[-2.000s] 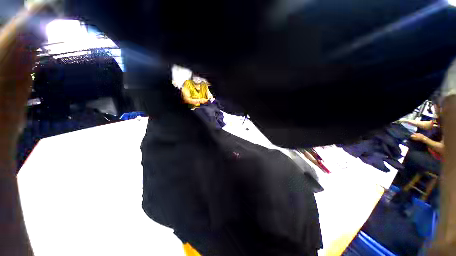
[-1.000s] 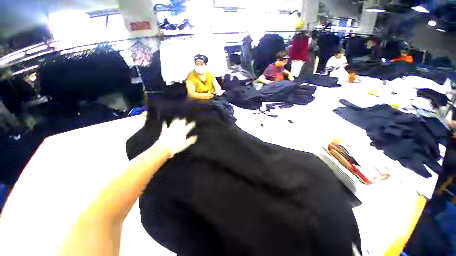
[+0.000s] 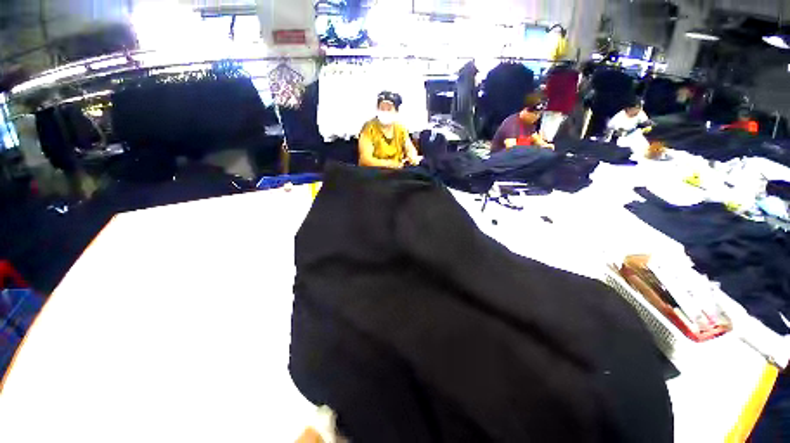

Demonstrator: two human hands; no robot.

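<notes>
A large matte black garment lies spread on the white table, running from the far edge down to the bottom of the picture. Its surface has soft folds. My left hand, in a white glove, is at the bottom edge, at the garment's lower left side. It is mostly cut off, so whether it grips the cloth cannot be told. My right hand is not in view.
A basket with brown and red items stands right of the garment. Dark garments lie at the right, more at the back. Several people sit beyond, one in yellow. A blue crate is at the far left.
The dark cloth that blocked the view two seconds ago is gone from before the camera. My left hand has moved from the garment's far left part down to the bottom edge.
</notes>
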